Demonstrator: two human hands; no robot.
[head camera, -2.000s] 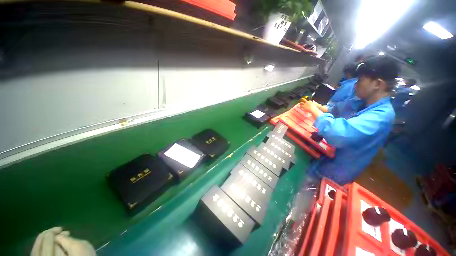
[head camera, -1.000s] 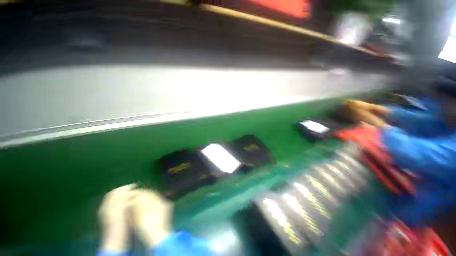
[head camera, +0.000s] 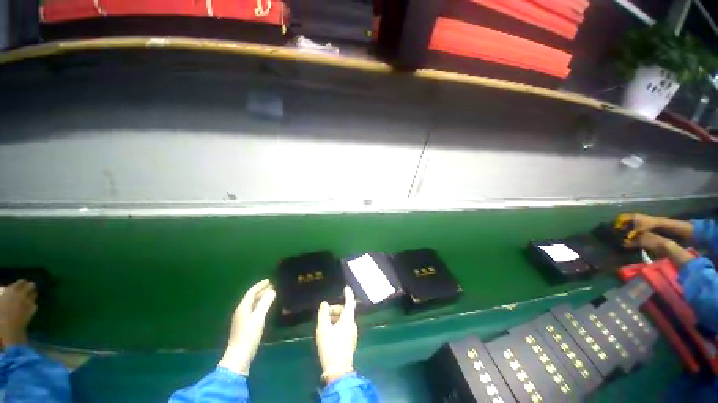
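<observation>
A black box with small gold characters (head camera: 310, 282) lies on the green belt in front of me. Beside it to the right is a black tray with a white paper slip (head camera: 371, 278) on it, then another gold-marked black box (head camera: 426, 276). My left hand (head camera: 250, 324), in a pale glove, is raised just left of the first box, fingers apart and holding nothing. My right hand (head camera: 337, 334), also gloved, is at the near edge between the first box and the paper slip, thumb and fingers apart, with nothing seen in it.
Dark cartons with gold characters (head camera: 543, 355) lean in a row at the near right. A neighbour's hands (head camera: 652, 233) work at black boxes by red trays (head camera: 675, 306). Another person's hand (head camera: 17, 313) is at far left. A shelf edge (head camera: 488, 83) runs above the panel.
The view has swung left and steadied. My two hands were together left of the boxes; now they are apart and nearer the first box. The other person's hand at far left has come into view.
</observation>
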